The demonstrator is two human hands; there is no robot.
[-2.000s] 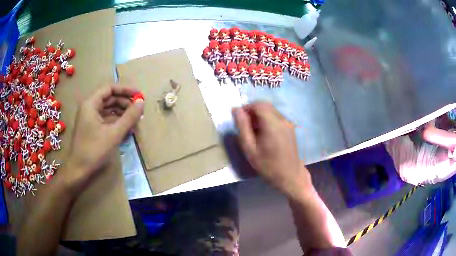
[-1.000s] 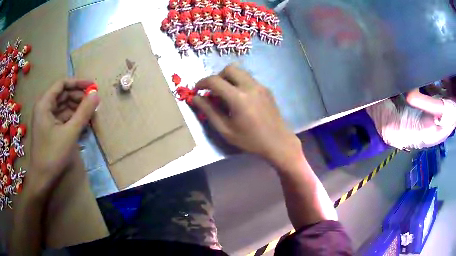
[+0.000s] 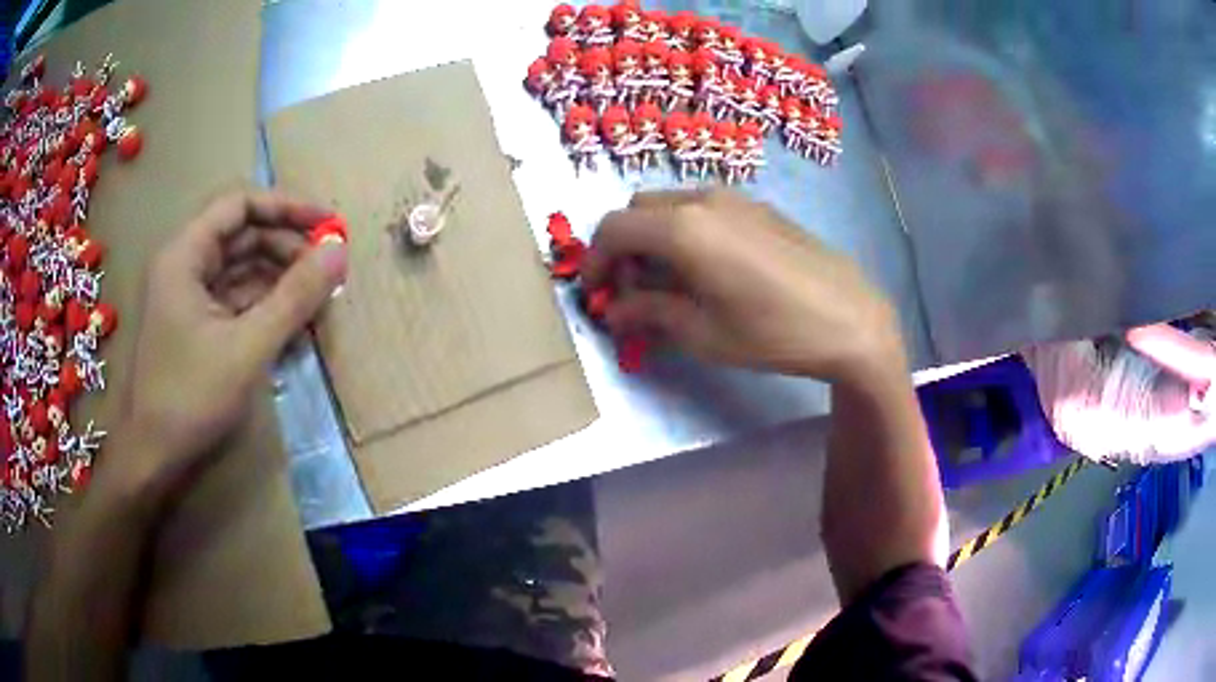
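My left hand [image 3: 240, 320] is shut on a figurine [image 3: 328, 232], its red head showing between thumb and fingertips beside the cardboard pad. My right hand [image 3: 734, 280] is over the metal table among loose red hair pieces [image 3: 566, 245]; its fingers are bent down and slightly blurred, and I cannot tell whether they hold a piece. The glue pot [image 3: 424, 224], small, round and whitish, sits on the cardboard pad [image 3: 467, 333] between my hands, with a pale stick leaning at it and brown smears around.
Unfinished figurines [image 3: 54, 267] lie heaped on the large cardboard sheet [image 3: 187, 120] at left. Finished figurines [image 3: 680, 80] stand in rows at the back. A white bottle [image 3: 830, 16] is beyond them. A hazy grey panel [image 3: 1040, 173] is at right. A person's striped garment [image 3: 1120, 400] shows beyond the table edge.
My right hand has moved from above the bare table onto the hair pieces, which it earlier hid. My left hand still holds the figurine. The camera view has shifted.
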